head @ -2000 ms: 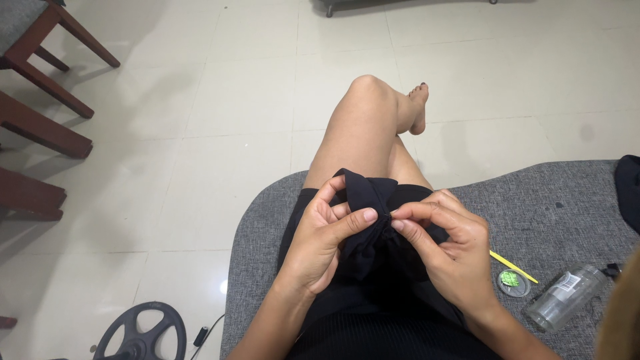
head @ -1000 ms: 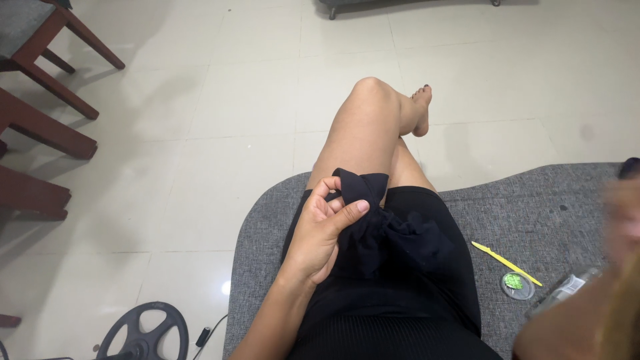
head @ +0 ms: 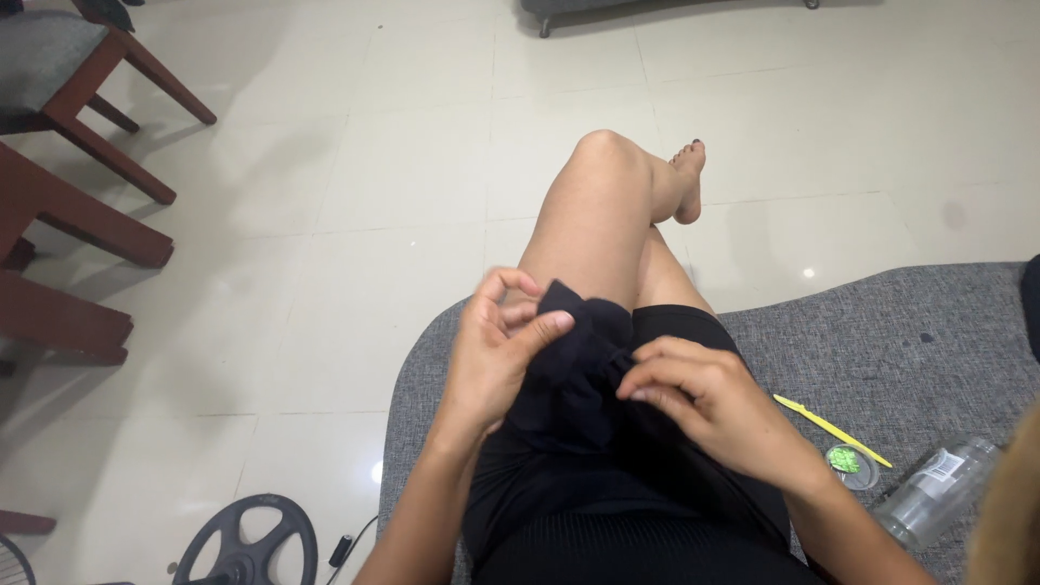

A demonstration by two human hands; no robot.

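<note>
A dark navy cloth (head: 577,366) lies bunched over my lap, above black shorts. My left hand (head: 500,349) pinches its upper left edge between thumb and fingers. At the cloth's right side, my right hand (head: 699,394) has thumb and fingertips closed on a gathered fold; whether it also holds something small cannot be told. Right of my right forearm, a yellow slim-handled tool (head: 833,431) lies on the grey fabric seat, beside a small round clear dish (head: 863,470) with bright green bits. A clear glass bottle (head: 934,491) with a label lies on its side nearby.
I sit on a grey upholstered seat (head: 959,341) with my legs crossed. Wooden chair legs (head: 130,154) stand at the left on the tiled floor. A black spoked wheel-shaped base (head: 248,540) and a cable (head: 355,548) are at the lower left. A dark item touches the right edge.
My right hand was away at the far right, blurred, one second ago; it is back at the cloth now. My left hand has kept hold of the cloth.
</note>
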